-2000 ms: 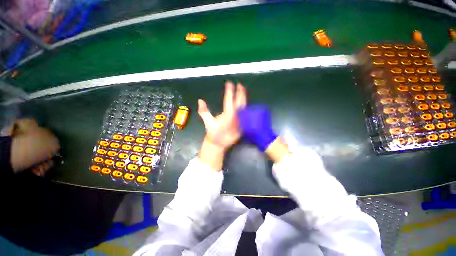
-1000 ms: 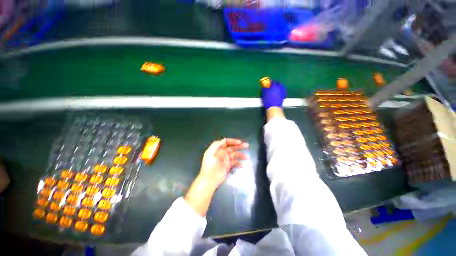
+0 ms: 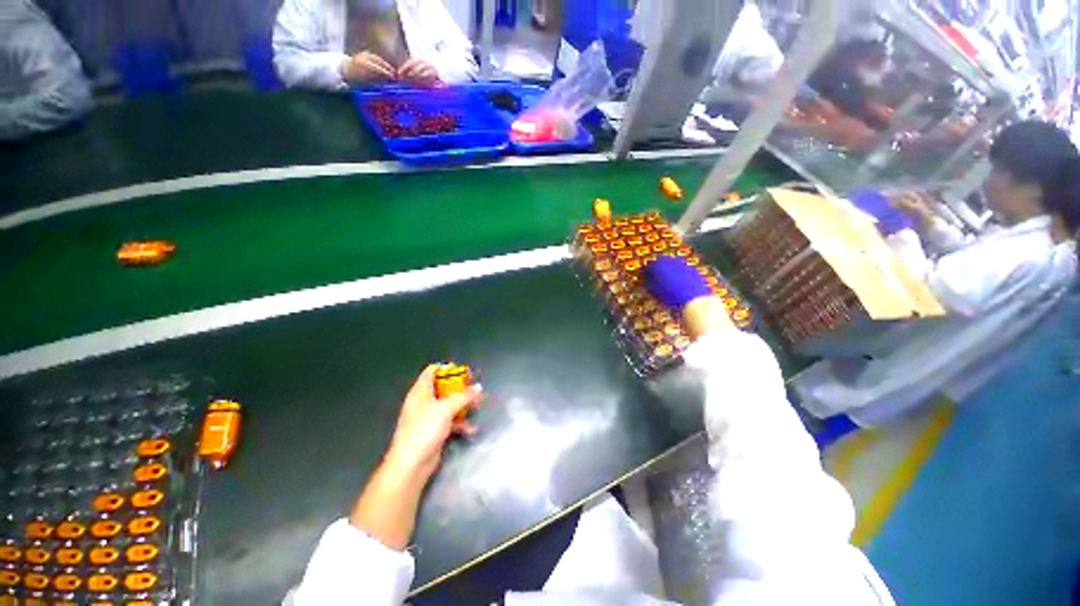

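Note:
My bare left hand (image 3: pixel 432 408) holds an orange component (image 3: pixel 452 380) in its fingertips above the dark green bench. My right hand (image 3: pixel 677 282), in a purple-blue glove, is over the full tray stack (image 3: pixel 641 266); its fingertips are hidden, so I cannot tell whether it grips a part. The part-filled tray (image 3: pixel 184 533) is at the lower left, cut off by the picture's edge, with orange parts in its near rows. A single orange part (image 3: pixel 220 432) lies beside its right edge.
The green belt (image 3: pixel 320 225) beyond the pale rail (image 3: pixel 296 303) carries spaced orange parts (image 3: pixel 146 252). Blue bins (image 3: pixel 444 144) and a clear bag (image 3: pixel 569 104) stand across it. A carton (image 3: pixel 876 255) is at right. Co-workers (image 3: pixel 1013 278) are opposite and far right.
My gloved hand has left the belt for the tray stack. My left hand now holds an orange component; it looked empty before. The view has turned right, showing more carton and co-workers.

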